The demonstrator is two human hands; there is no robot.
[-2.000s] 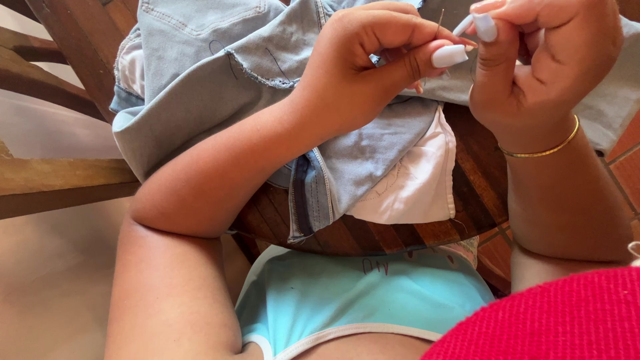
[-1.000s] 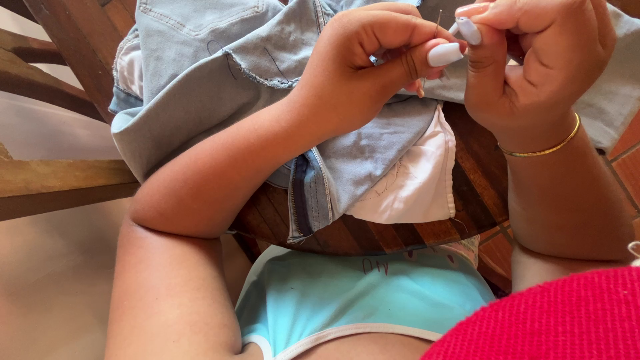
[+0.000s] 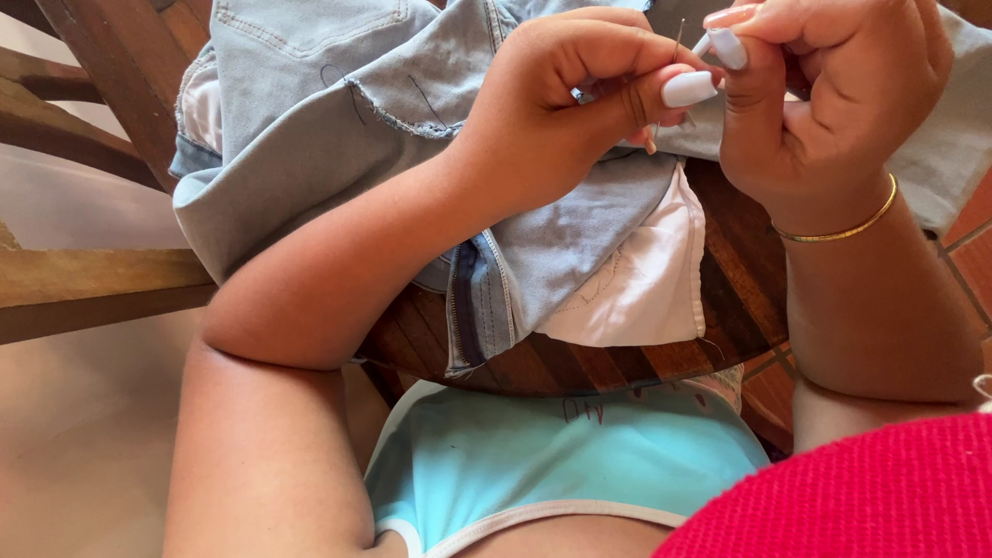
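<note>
My left hand (image 3: 573, 101) pinches a thin sewing needle (image 3: 680, 40) between thumb and fingers; the needle stands almost upright. Close beside it, at the top right, my right hand (image 3: 837, 93) has its thumb and index fingertips pressed together near the needle; whether thread is between them cannot be told. Beneath both hands lies a light-blue denim garment (image 3: 310, 155) with a frayed edge, loose dark thread (image 3: 428, 101) on it, an open metal zipper (image 3: 456, 310) and a white pocket lining (image 3: 643, 287).
The denim rests on a round striped wooden table (image 3: 589, 368). Wooden chair slats (image 3: 93, 279) are at the left, and red floor tiles (image 3: 973, 256) show at the right. Light-blue shorts (image 3: 573, 457) and red knitted fabric (image 3: 868, 496) are near the lower edge.
The right hand's fingers have shifted slightly beside the needle, from a more raised pose two seconds ago. The left hand and the denim have stayed in place.
</note>
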